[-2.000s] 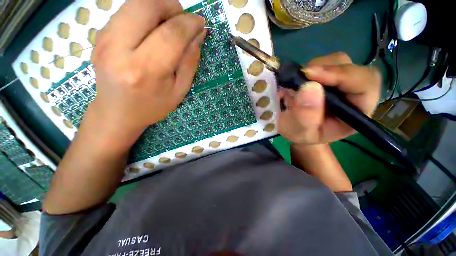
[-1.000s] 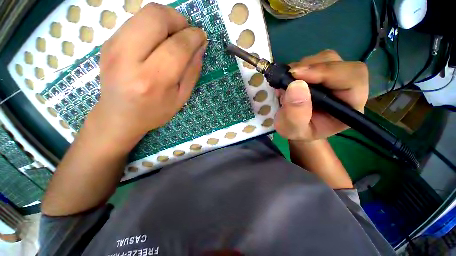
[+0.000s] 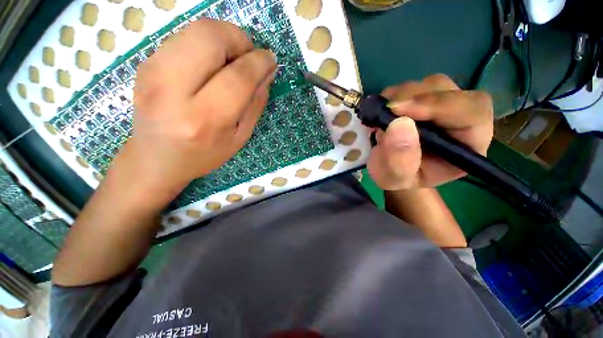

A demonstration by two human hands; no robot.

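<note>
A green PCB panel (image 3: 291,122) lies on a white perforated tray (image 3: 338,153) in front of me. My left hand (image 3: 198,99) is over the panel with its fingers closed; a short thin silvery bit of solder wire (image 3: 281,65) shows at the fingertips. My right hand (image 3: 430,132) holds the soldering iron (image 3: 463,155) like a pen. The iron's dark tip points left, over the panel's right part, a little right of my left fingertips. Whether the tip touches a board I cannot tell. My left hand hides the middle of the panel.
Dark-handled pliers (image 3: 506,49) and black cables lie at the upper right, beside a white rounded object (image 3: 543,8). The rim of a round tin (image 3: 377,3) shows at the top edge. Another tray with green panels (image 3: 30,228) is at the left. A cardboard box (image 3: 529,135) is at the right.
The tray, tin and pliers have shifted upward in view. The iron tip has moved down along the panel's right side. Both hands keep their hold.
</note>
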